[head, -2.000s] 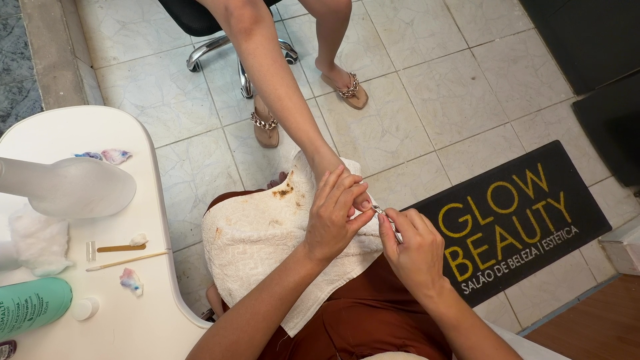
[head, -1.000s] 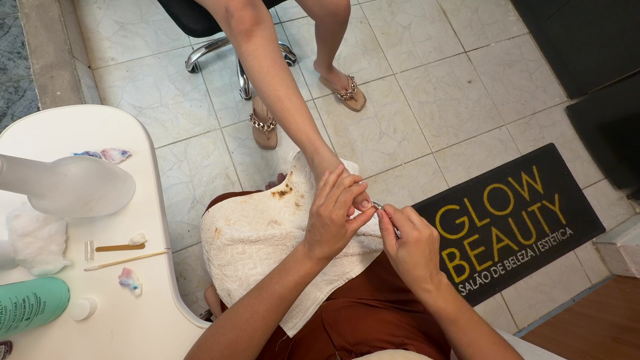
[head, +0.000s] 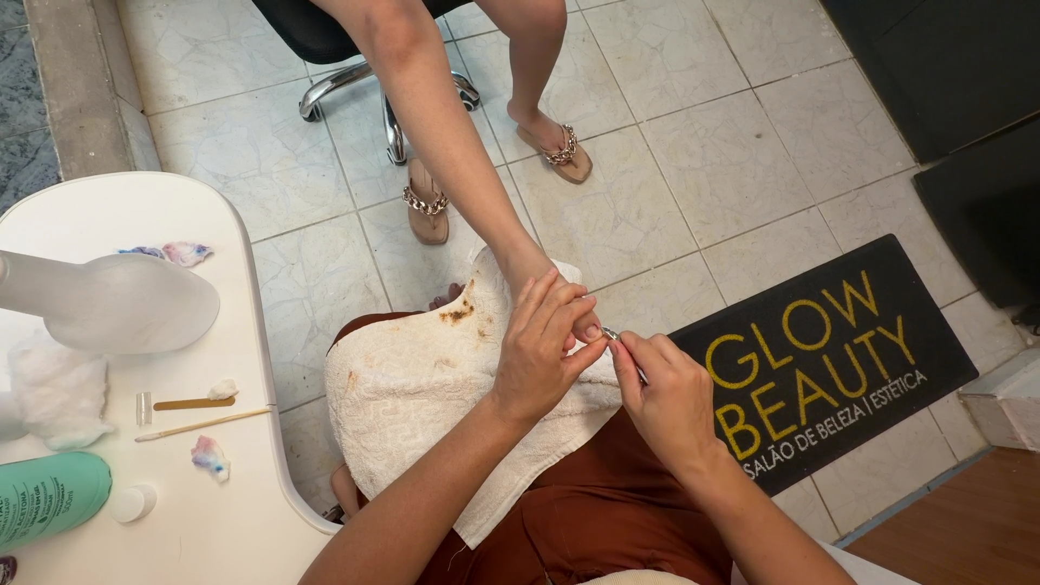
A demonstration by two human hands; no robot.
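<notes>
Another person's foot (head: 528, 272) rests on a stained white towel (head: 406, 374) spread over my lap. Fingers of my left hand (head: 540, 349) lie across the top of that foot and hold it by the toes. Between the fingers of my right hand (head: 666, 382) is a small metal nipper (head: 609, 333), its tip at a toe beside my left thumb. Part of the tool is hidden in my palm, and whether its jaws are parted cannot be seen.
A white table (head: 236, 268) at the left holds cotton (head: 57, 390), a nail file (head: 193, 403), a wooden stick (head: 203, 424), a green bottle (head: 53, 496) and a white cap (head: 132, 504). Beyond are a wheeled chair (head: 325, 32) and a sandal (head: 426, 203). A black mat (head: 829, 357) lies right.
</notes>
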